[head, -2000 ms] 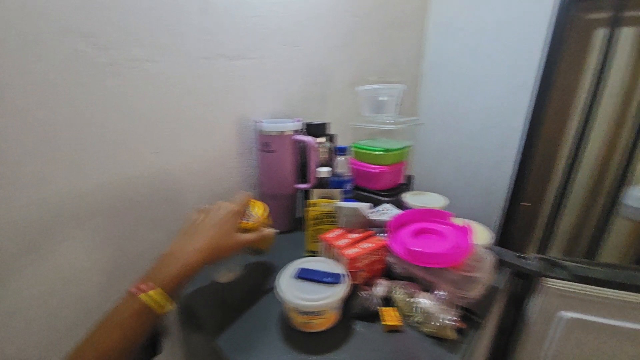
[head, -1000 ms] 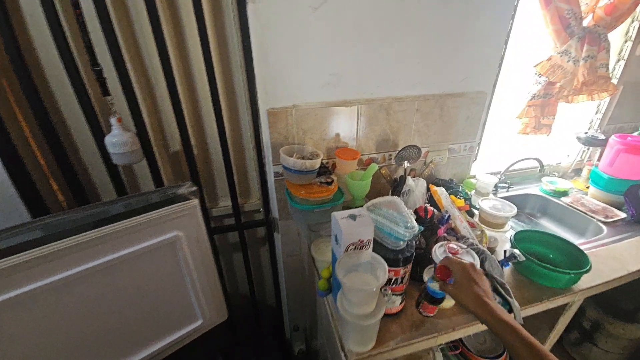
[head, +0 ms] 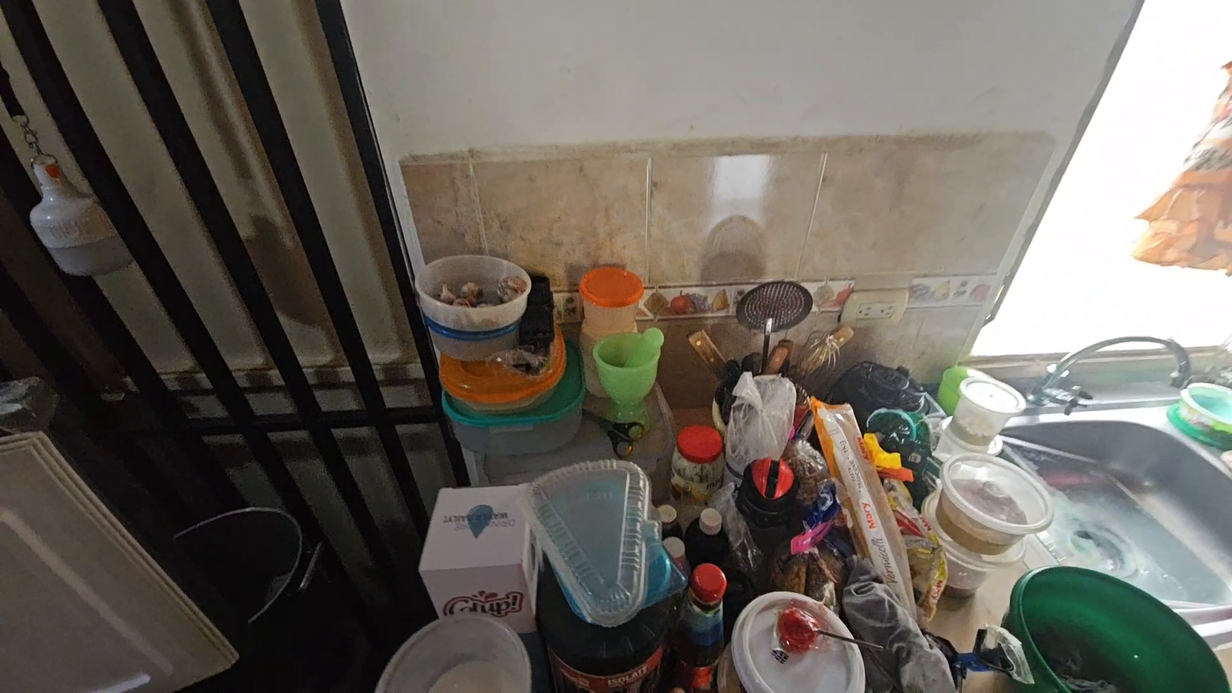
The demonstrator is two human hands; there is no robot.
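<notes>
Neither of my hands shows clearly now; at most a sliver of skin lies at the bottom edge beside the sauce bottle. A white-lidded tub (head: 797,654) stands at the bottom centre, with a red wrapped lollipop (head: 798,628) on its lid. Left of it is a red-capped sauce bottle (head: 705,616). A clear plastic clamshell container (head: 597,539) rests on a large black supplement jar (head: 602,664). Beside these stands a white box (head: 478,558). A red-lidded jar (head: 698,462) and a black bottle with a red top (head: 768,486) are farther back.
Stacked food containers (head: 515,423) and a green mortar with pestle (head: 628,371) stand at the back left. A skimmer (head: 773,306) rises among utensils. A green basin (head: 1116,630) sits before the steel sink (head: 1145,491). Black metal bars (head: 279,241) line the left.
The view has swung from another cluttered surface to this counter and come closer. The hand seen over the white-lidded tub one second ago has withdrawn from clear view.
</notes>
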